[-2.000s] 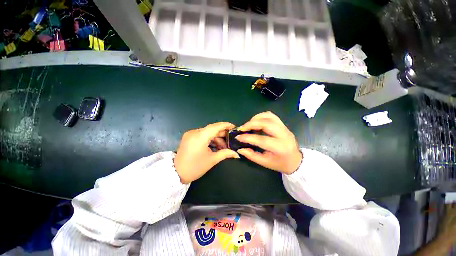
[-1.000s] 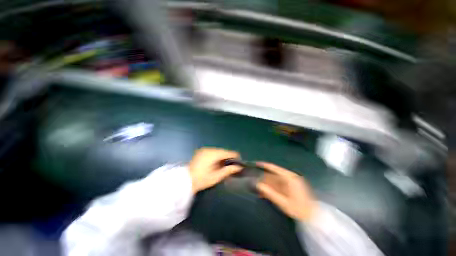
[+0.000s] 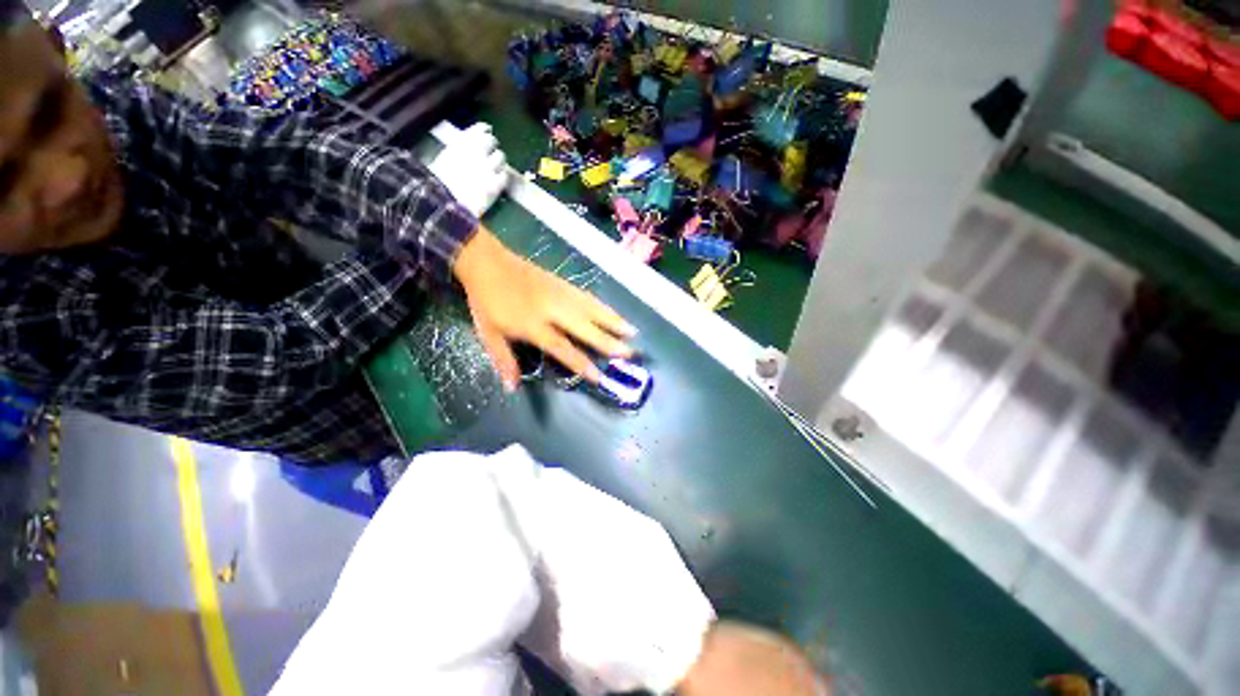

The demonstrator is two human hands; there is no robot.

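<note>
An assembled watch head (image 3: 626,385) with a dark, shiny face lies on the green bench. Another person's bare hand (image 3: 537,316) reaches over it from the left, fingertips at its edge. A second dark piece seems to lie under that hand, mostly hidden. My left hand (image 3: 755,664) is at the bottom edge, cut off below the wrist, with its fingers out of the picture; what it holds cannot be told. My right hand is not in view. The orange end of the module stack (image 3: 1068,684) shows at the bottom right.
The other person, in a dark checked shirt, leans in at left with a white-gloved hand (image 3: 471,169) by the rail. Heaped binder clips (image 3: 680,136) lie behind the pale rail (image 3: 612,265). A grey post (image 3: 904,177), thin rods (image 3: 830,456) and the parts tray (image 3: 1000,347) are right.
The view has swung left. The other person and their hand over the watch head have come into sight. My right hand and my left fingers have left the picture.
</note>
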